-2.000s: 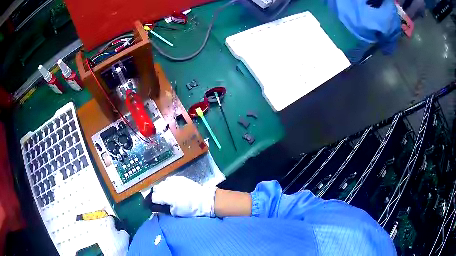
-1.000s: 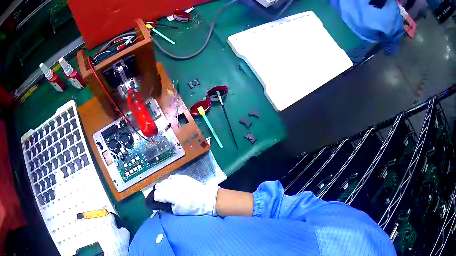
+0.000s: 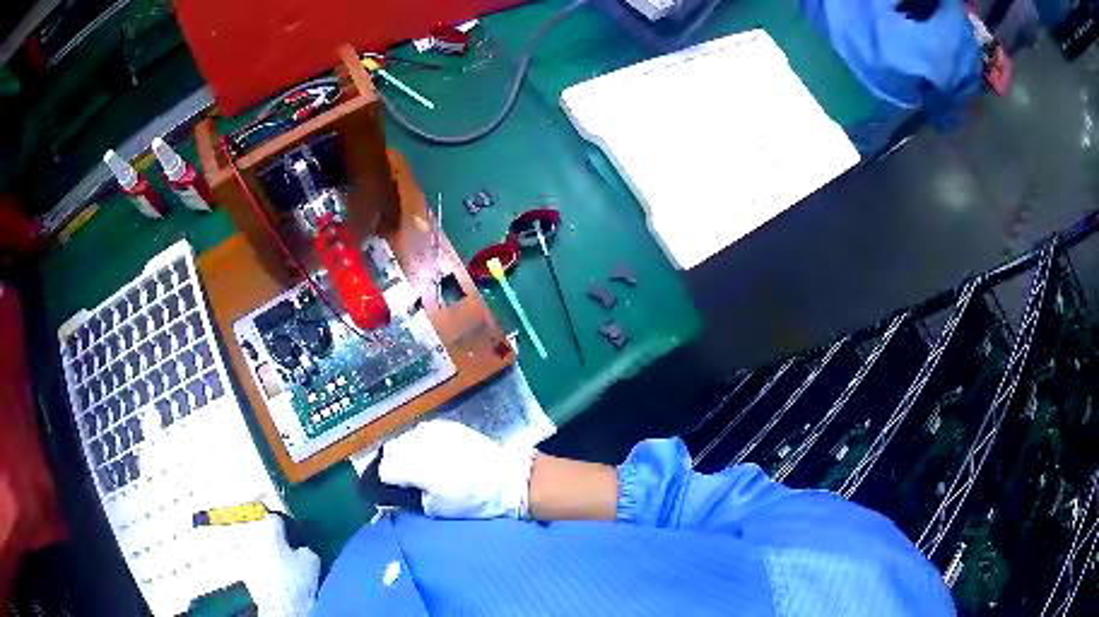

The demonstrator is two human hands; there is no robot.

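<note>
My right hand [image 3: 452, 470], in a white glove, rests at the bench edge in front of the jig; dark fingertips or a dark item show at its left end, and I cannot tell which. My left hand [image 3: 287, 571], also white-gloved, lies over the lower end of the white parts tray [image 3: 181, 470] and blends into it. A yellow-handled tool [image 3: 236, 515] lies by its fingers; its grip is unclear. A green board [image 3: 323, 368] sits flat in the silver frame on the orange-brown clamp fixture [image 3: 253, 416], below the red toggle handle [image 3: 352, 280].
A second white tray [image 3: 711, 145] lies at the back right. Thin drivers [image 3: 518, 311] and small black parts [image 3: 613, 334] lie right of the jig. Dropper bottles [image 3: 181, 175] stand back left. A wire rack [image 3: 964, 398] is at right. Another person's blue sleeve [image 3: 886, 54] shows at top right.
The whole view has shifted slightly, so the bench items sit a little further right in the picture. Neither hand has visibly moved over the bench.
</note>
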